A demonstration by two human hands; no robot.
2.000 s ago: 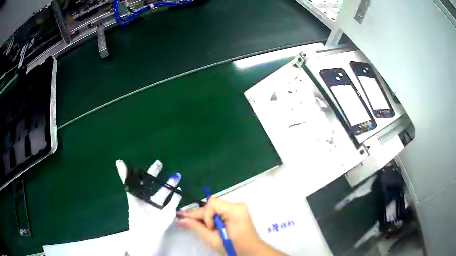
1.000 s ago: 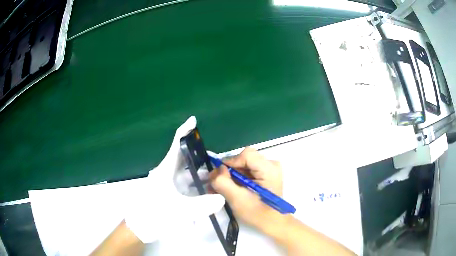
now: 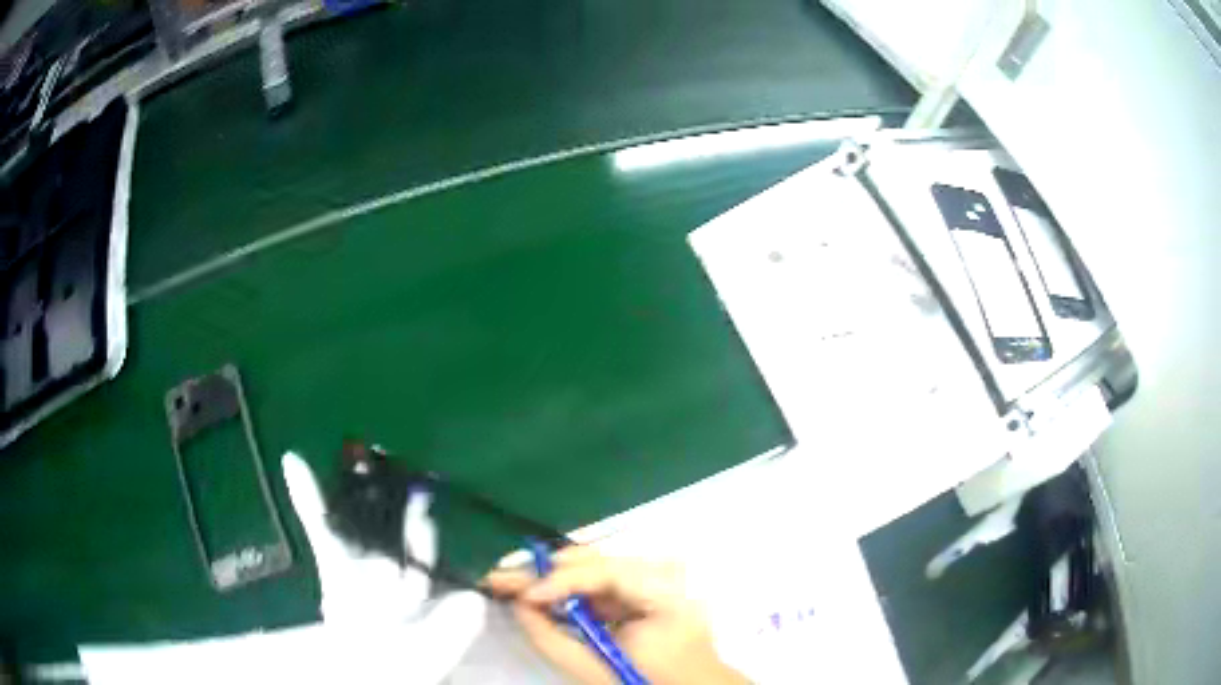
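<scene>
My left hand (image 3: 362, 575), in a white glove, holds a black phone middle frame (image 3: 375, 506) at its solid end, tilted above the bench edge. The held frame is blurred. My bare right hand (image 3: 623, 602) grips a blue marker pen (image 3: 597, 637) and is at the frame's lower end; the fingers hide that end. Whether the tip touches the frame cannot be told. A greyer loose frame (image 3: 273, 493) lies flat on the green bench, left of my gloved hand.
A white paper sheet (image 3: 803, 575) with blue marks lies along the front edge. A smudged sheet (image 3: 830, 321) lies at the right beside a white fixture plate (image 3: 924, 201) bearing two dark frames. A black tray (image 3: 118, 241) is at the far left, a white machine (image 3: 1152, 174) at the right.
The view has shifted, bringing the loose grey frame into sight. The held frame has turned from steep to slanting down rightward. The pen has moved towards its lower end.
</scene>
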